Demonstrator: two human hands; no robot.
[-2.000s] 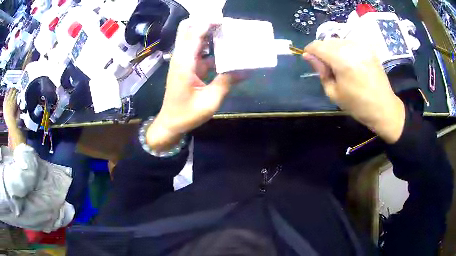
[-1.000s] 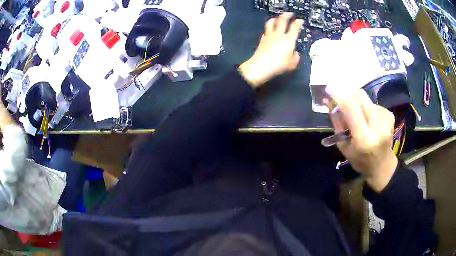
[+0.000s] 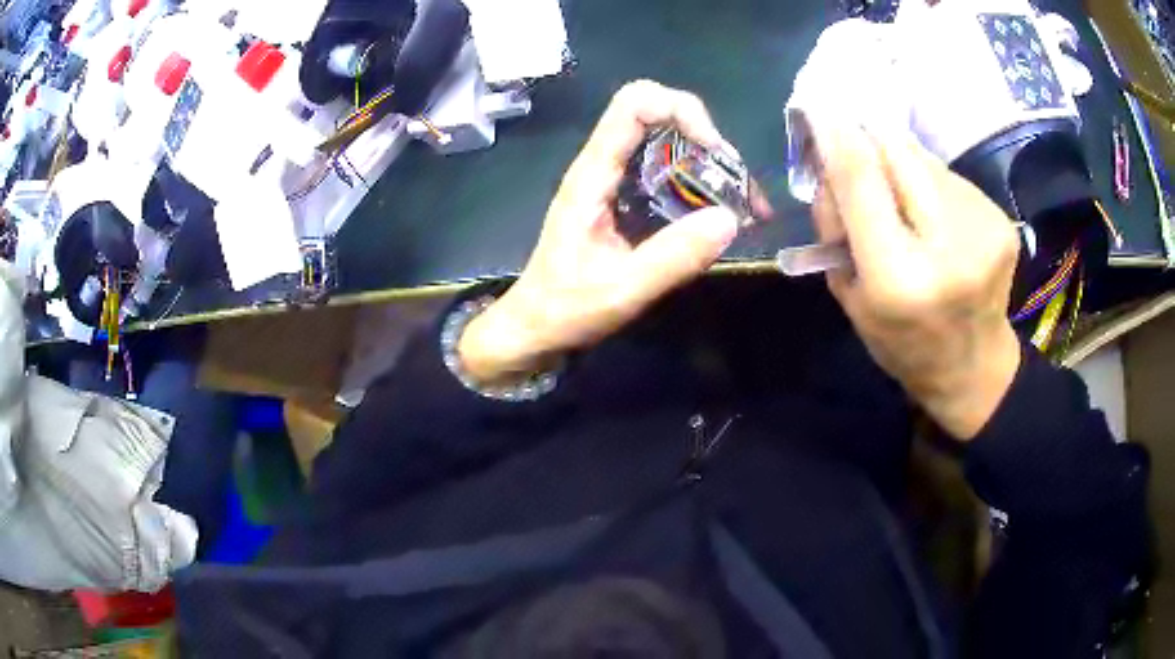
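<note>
My left hand [image 3: 606,264] is in front of me, fingers curled around a small dark, shiny module [image 3: 689,174] with red, yellow and black wires. My right hand [image 3: 921,258] is beside the white camera body [image 3: 889,77], with a slim pale tool [image 3: 809,260] sticking out to the left of its fingers. The camera body has a panel of dark dots [image 3: 1026,61] and a black ball part [image 3: 1037,167] with coloured wires [image 3: 1054,290] hanging over the bench edge. What the right fingertips touch is blurred.
White camera bodies with red squares [image 3: 260,64] crowd the left of the dark green bench [image 3: 477,193]. A black housing [image 3: 432,58] with wires lies among them. Another person's pale sleeve [image 3: 77,476] shows at lower left. A carton [image 3: 264,354] is below the bench edge.
My left hand has drawn back from the far heap and now holds the wired module. My right hand stays by the camera body with the tool, slightly higher.
</note>
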